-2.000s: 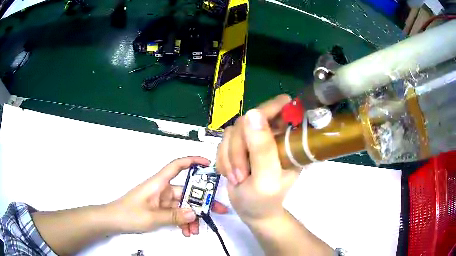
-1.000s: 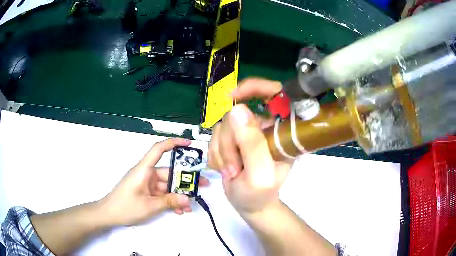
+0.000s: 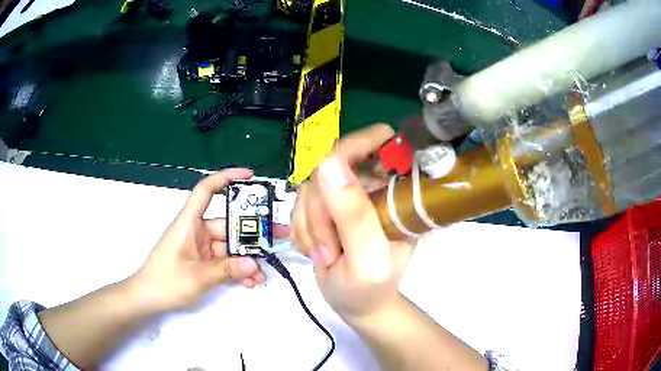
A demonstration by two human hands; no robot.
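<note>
My left hand holds an open power adapter by its edges over white paper. Its pale circuit board faces up, with a yellow-and-dark transformer and white blobs. A black cord leaves its lower end and curves down right. My right hand is closed around the amber barrel of the glue gun, with a finger by the red trigger piece. The pale nozzle points left at the adapter's lower right edge. Whether it touches cannot be told.
White paper covers the near worktop. Behind is a green surface with black adapters and cords. A yellow-and-black striped bar crosses it. A red basket is at right. A thick pale tube runs to the upper right.
The adapter in my left hand has moved left and up and turned more upright. My right hand has moved left with the gun. The nozzle now points lower on the adapter.
</note>
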